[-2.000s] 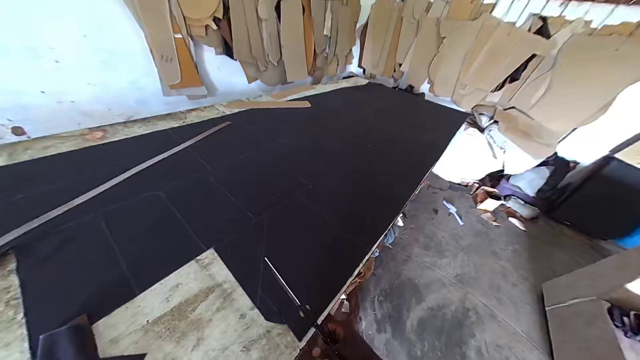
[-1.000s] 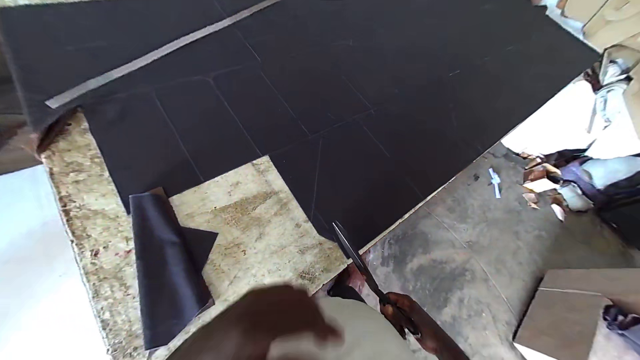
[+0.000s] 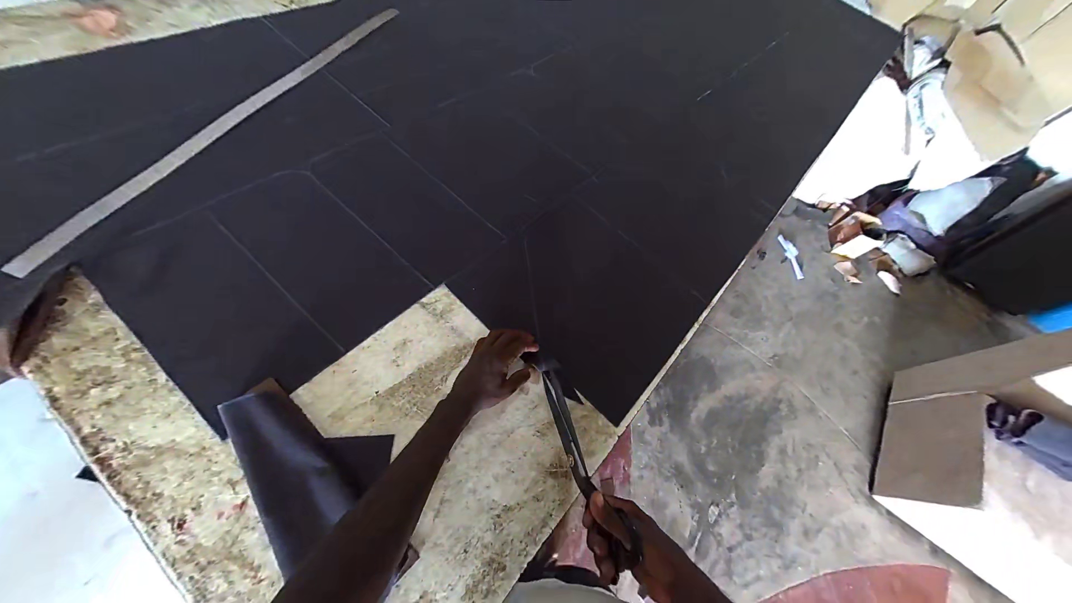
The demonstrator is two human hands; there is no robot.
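Dark fabric (image 3: 469, 167) with chalk lines lies across the worktable. My right hand (image 3: 615, 536) grips the handles of a pair of long fabric shears (image 3: 568, 427), whose blades point away from me and reach the fabric's near edge. Beside the blade tips, my left hand (image 3: 498, 368) pinches the fabric's edge between thumb and fingers. A small notch shows in the edge just right of the blades. A long flat ruler strip (image 3: 201, 142) lies diagonally on the fabric at the left. A folded dark fabric piece (image 3: 289, 469) rests on the table behind my left forearm.
The worn tabletop (image 3: 469, 519) shows around the fabric's near edge. On the concrete floor (image 3: 729, 435) at right stand a cardboard box (image 3: 934, 452) and a pile of scraps (image 3: 888, 234). Cardboard pattern pieces (image 3: 997, 84) are at the upper right.
My left hand has moved forward to the fabric's edge and taken hold of it. The shears in my right hand have come to that edge. The view has shifted.
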